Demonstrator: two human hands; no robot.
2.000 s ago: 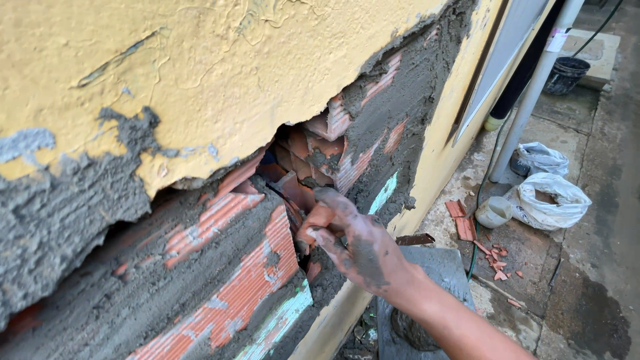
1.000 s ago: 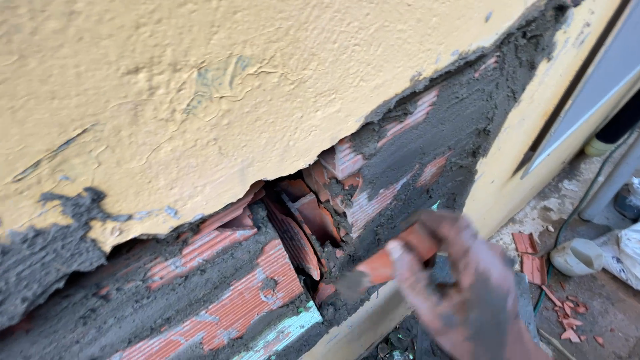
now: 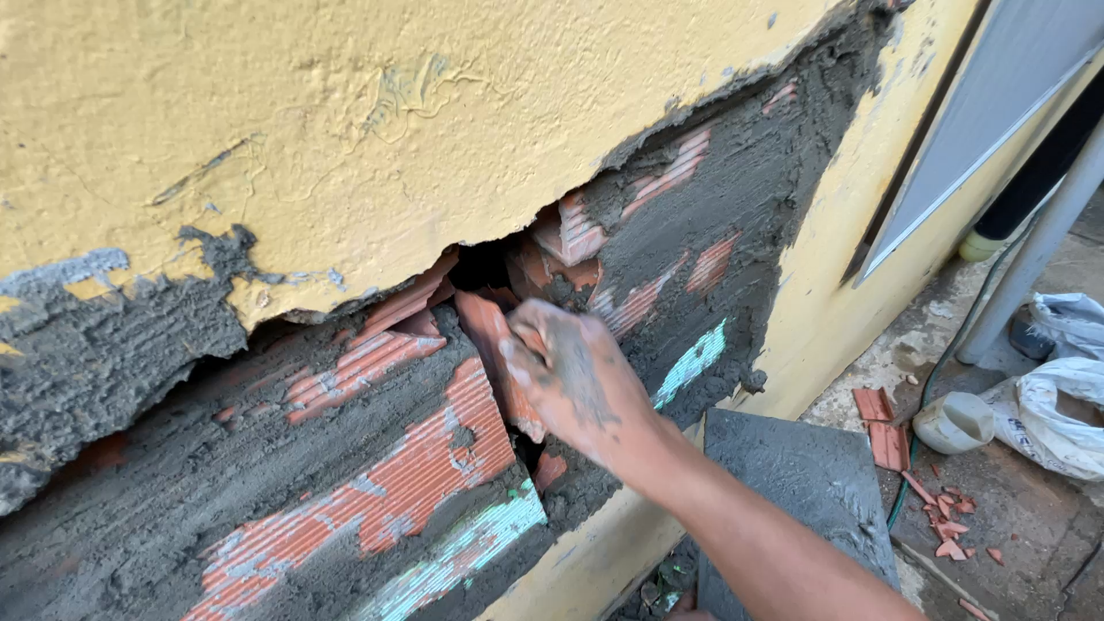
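Observation:
My mortar-smeared right hand (image 3: 573, 375) is at a hole in the yellow-painted wall (image 3: 328, 138), its fingers closed on a flat shard of red clay brick (image 3: 492, 336). The shard stands tilted in the gap, beside the broken end of a ribbed hollow clay brick (image 3: 440, 457). Above it the hole is dark, with more broken brick (image 3: 573, 233) on its right side. Grey mortar (image 3: 716, 216) partly covers the exposed bricks. A bit of what looks like my left hand (image 3: 688, 609) shows at the bottom edge, by a grey mortar-coated board (image 3: 798, 492); its grip is hidden.
On the paved ground at right lie red brick pieces (image 3: 884, 427) and smaller fragments (image 3: 949, 522), near a whitish plastic container (image 3: 955, 423) and an open white sack (image 3: 1056, 414). A green hose (image 3: 936, 371) runs past a grey pipe (image 3: 1035, 250).
My right hand was out in front of the wall with a brick shard a second ago; now it is back at the hole, with the shard in the gap. The view has shifted somewhat.

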